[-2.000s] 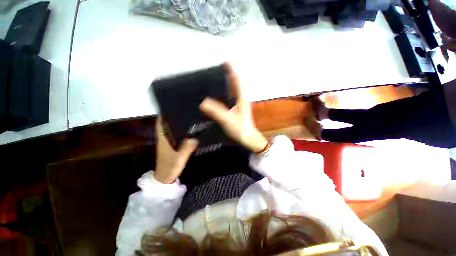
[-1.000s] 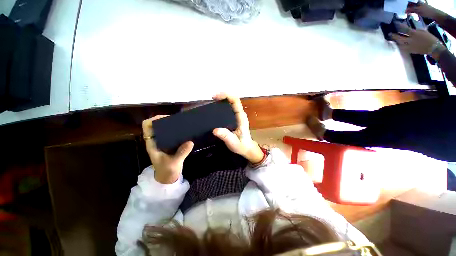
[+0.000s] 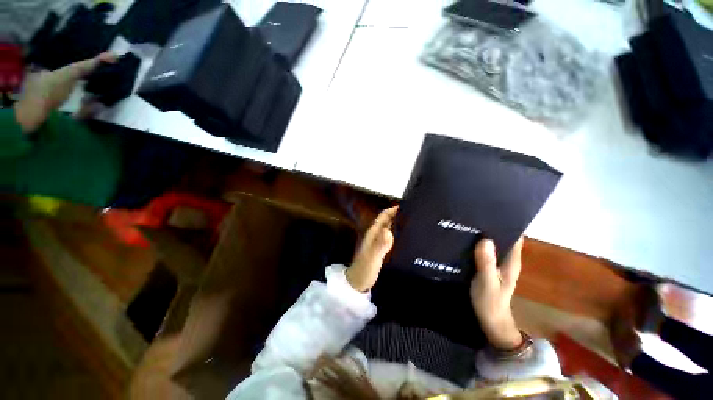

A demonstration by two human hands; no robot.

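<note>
A closed black gift box (image 3: 469, 207) with pale lettering on its face is held above the lap, at the table's front edge. My left hand (image 3: 374, 250) is against the box's left side, fingers along the edge. My right hand (image 3: 497, 285) grips the lower right part, with the thumb on the lettered face. The fingers behind the box are hidden.
Stacked black gift boxes (image 3: 227, 78) stand on the white table (image 3: 367, 117) at left. A clear bag of cables (image 3: 524, 70) lies at the back, with a dark flat slab (image 3: 491, 12) on it. More black boxes (image 3: 672, 86) are at right. Another person's hand (image 3: 51, 90) is at far left.
The view has swung left, bringing the left stacks and another person into view. The box has turned from its narrow plain side to its lettered face, still between both hands.
</note>
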